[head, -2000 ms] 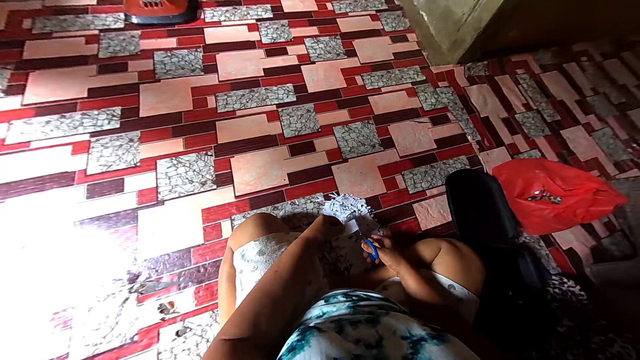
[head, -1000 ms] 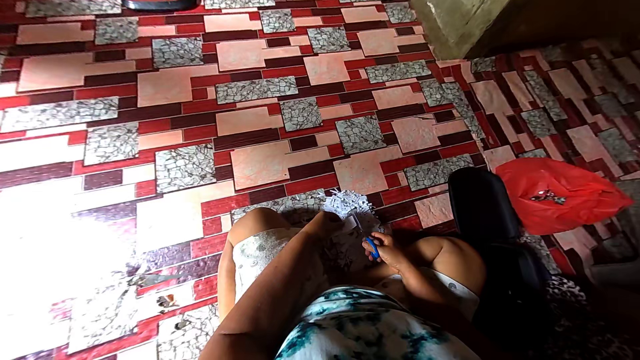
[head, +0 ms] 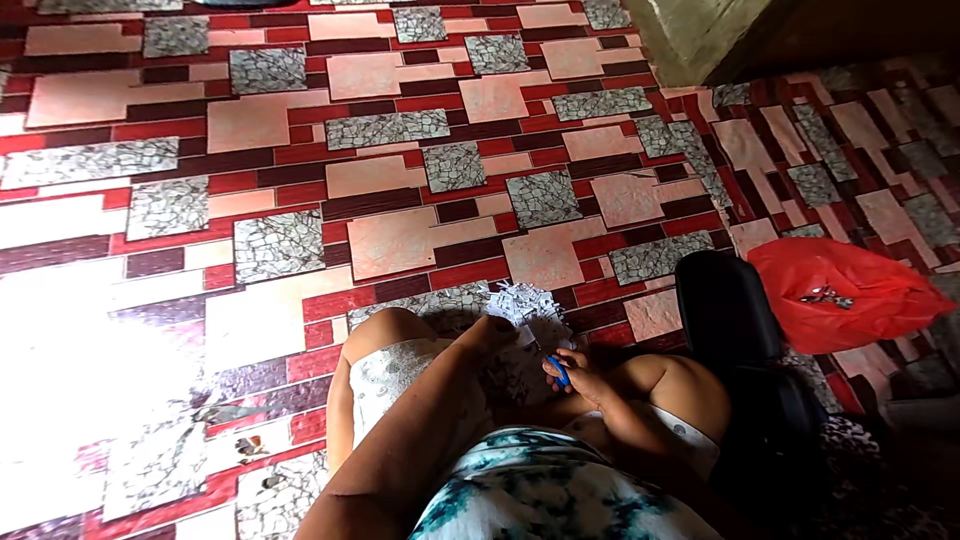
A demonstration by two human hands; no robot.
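My right hand (head: 570, 369) is closed around the blue handles of a pair of scissors (head: 557, 371), whose blades point toward a white piece of paper (head: 528, 335). Beside the paper, on its left, is my left hand (head: 493, 331); its fingertips are in shadow, and whether they grip the paper is unclear. Just beyond both hands lies a heap of small white paper cuttings (head: 521, 300) on the floor. More pale scraps (head: 512, 379) are scattered in the shade between my crossed legs.
To the right stands an open black case (head: 726, 307), with a red plastic bag (head: 840, 296) behind it holding small shiny items. A concrete pillar base (head: 690, 37) rises at the upper right. Patterned floor covering (head: 390, 244) surrounds me, and small debris (head: 249, 445) lies at the lower left.
The reddish object at the top left has mostly left the view as the view shifted slightly. Both hands stay close to the paper.
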